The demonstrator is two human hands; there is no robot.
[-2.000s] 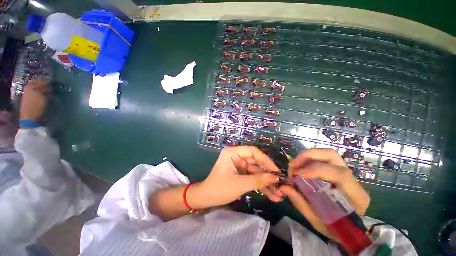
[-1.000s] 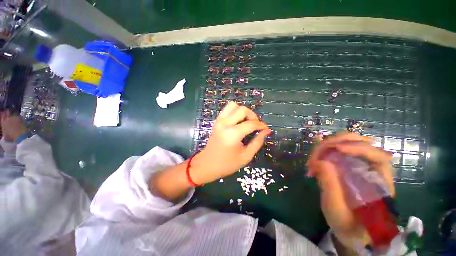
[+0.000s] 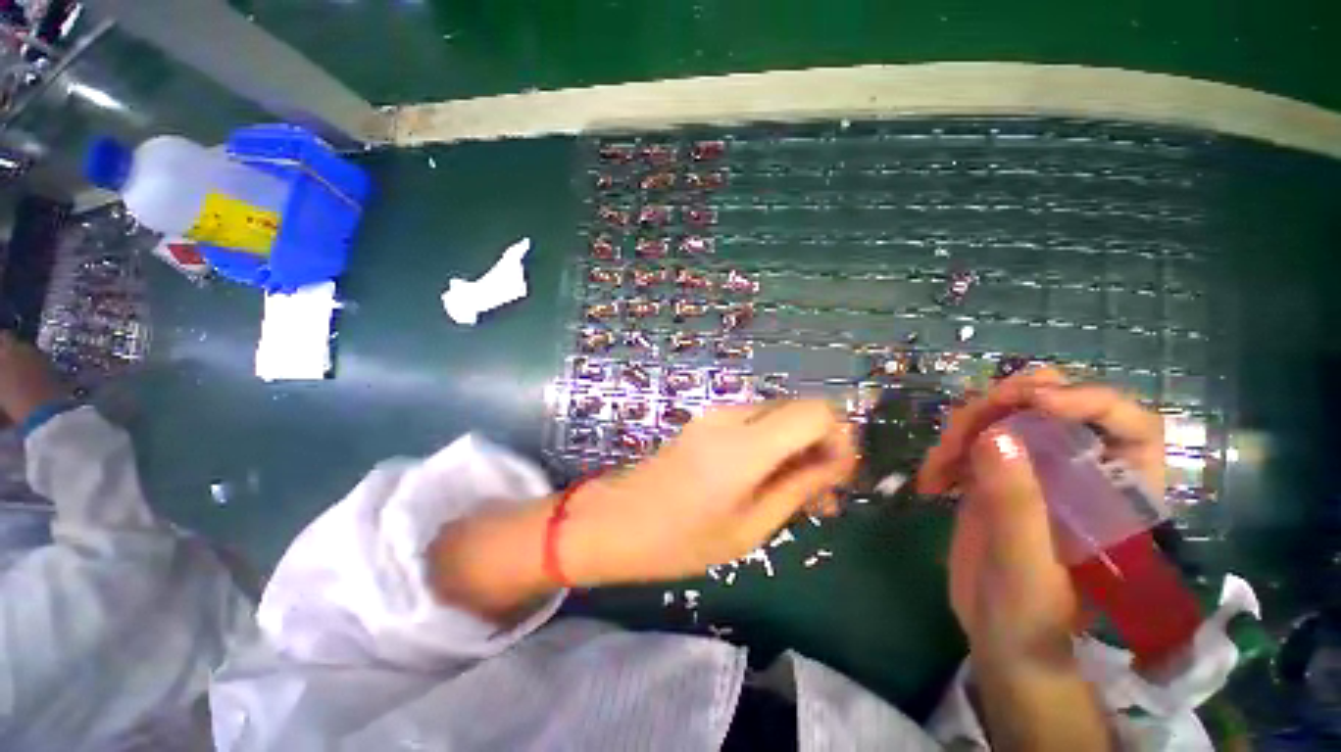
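My right hand point(image 3: 1030, 529) is closed around the red and clear handheld tool point(image 3: 1125, 573), right of centre. My left hand point(image 3: 706, 492) is above the white pieces point(image 3: 757, 561), its fingers bent together and pointing at the right hand across a gap. It is blurred, and whether it pinches something is hidden. A small pale thing shows by the right fingertips. The clear blister tray point(image 3: 882, 199) lies behind both hands, with rows of small coppery components point(image 3: 647, 247) on its left side and loose darker ones point(image 3: 897, 363) on its right.
A white bottle point(image 3: 191, 191) with a blue cap leans in the blue bin point(image 3: 316, 213) at upper left. A white paper square point(image 3: 297, 332) and a crumpled tissue point(image 3: 488, 285) lie nearby. Another person's sleeve point(image 3: 111, 529) is at far left. A cream edge strip point(image 3: 824, 91) runs behind.
The hands have separated from their meeting two seconds ago. Since one second ago the left hand has moved down and right, partly covering the white pieces. The right hand still holds the tool.
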